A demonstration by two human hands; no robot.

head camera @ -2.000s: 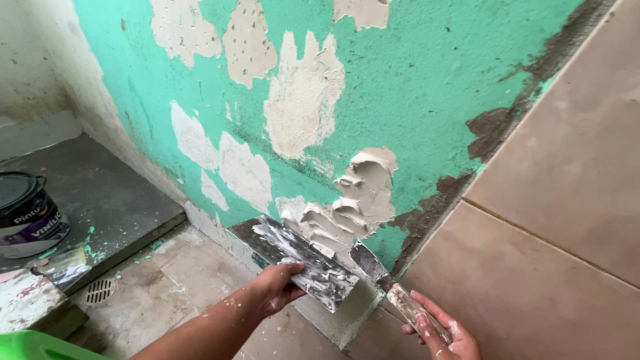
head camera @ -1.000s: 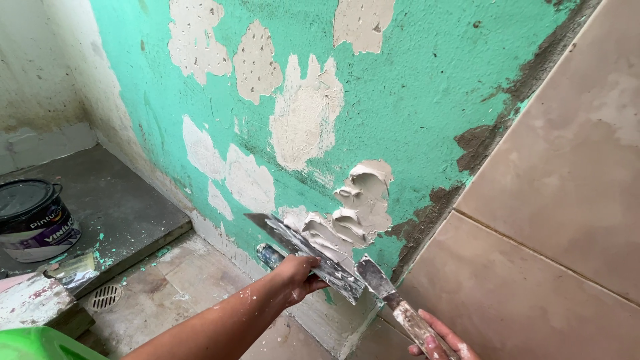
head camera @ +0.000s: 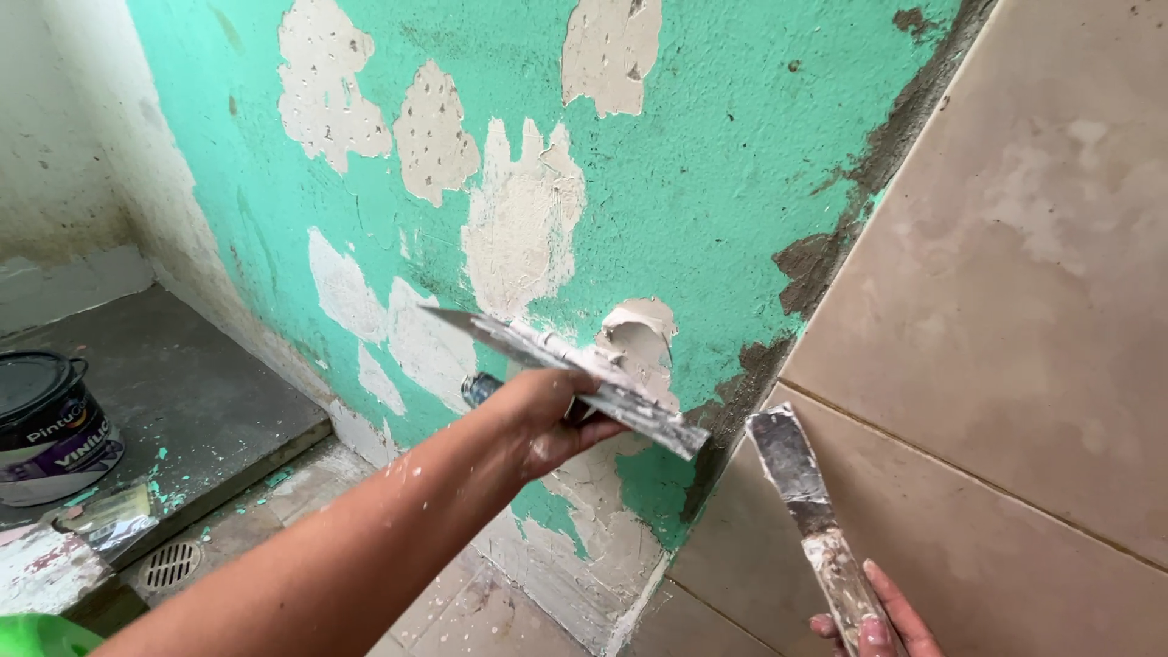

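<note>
My left hand point(head camera: 552, 420) is closed around the handle of a steel plastering trowel point(head camera: 584, 374), whose long blade bears white putty and stands in front of the green painted wall point(head camera: 730, 182). A thick, ridged patch of wet putty point(head camera: 643, 338) shows on the wall just above the blade; the trowel hides its lower part. At the lower right, my right hand point(head camera: 881, 620) grips the handle of a putty knife point(head camera: 808, 493). The knife's smeared blade points up, in front of the beige wall tiles and apart from the trowel.
A paint bucket point(head camera: 55, 429) with a dark lid stands on a grey raised slab point(head camera: 210, 365) at left. Near it lie paint flakes and a paint-stained block point(head camera: 46, 570). A round floor drain point(head camera: 171, 566) is below the slab's edge. Something bright green point(head camera: 41, 636) fills the lower left corner.
The trowel has come up the wall and now covers part of the wet putty. The putty knife, close to the trowel's end before, is now apart from it, to the right.
</note>
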